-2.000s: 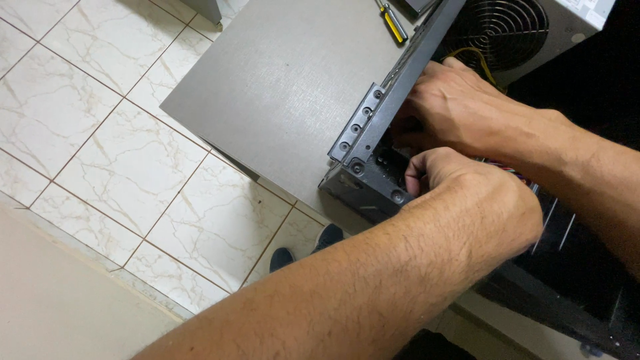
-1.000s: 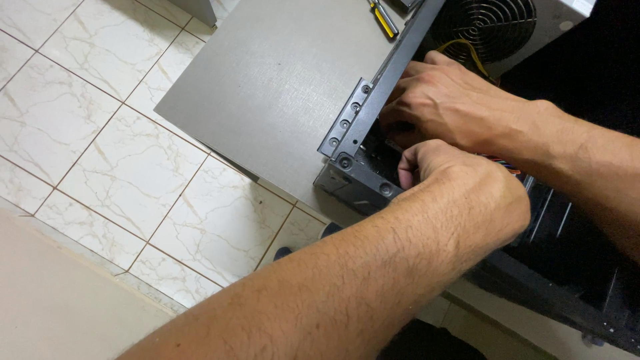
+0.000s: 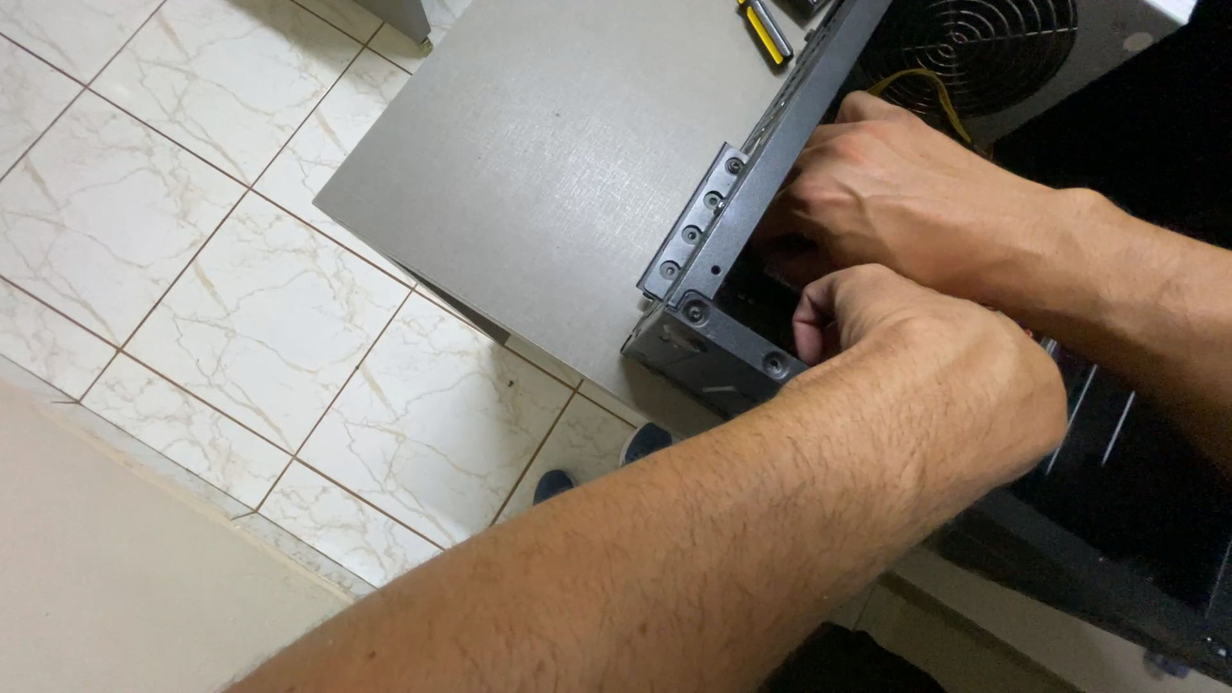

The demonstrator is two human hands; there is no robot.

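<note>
Both hands reach into an open black computer case (image 3: 760, 217). My left hand (image 3: 866, 308) is bent at the wrist over the case's near corner, its fingers curled down inside. Beyond it, my right hand (image 3: 857, 192) reaches deeper beside the metal frame rail, with a yellow cable (image 3: 929, 85) near its knuckles. The fingertips of both hands are hidden, so what they touch or hold cannot be seen. A round fan grille (image 3: 958, 43) lies above my right hand. Part of some coloured wires (image 3: 1032, 335) shows by my left wrist.
The case rests on a grey tabletop (image 3: 539, 144). A yellow and black screwdriver handle (image 3: 766, 35) lies by the case's far side. A perforated metal bracket (image 3: 691, 231) projects from the rail. White tiled floor (image 3: 241, 318) and dark blue shoes (image 3: 553, 485) are below.
Both hands stay inside the case, with only slight shifts of position. The view has moved a little.
</note>
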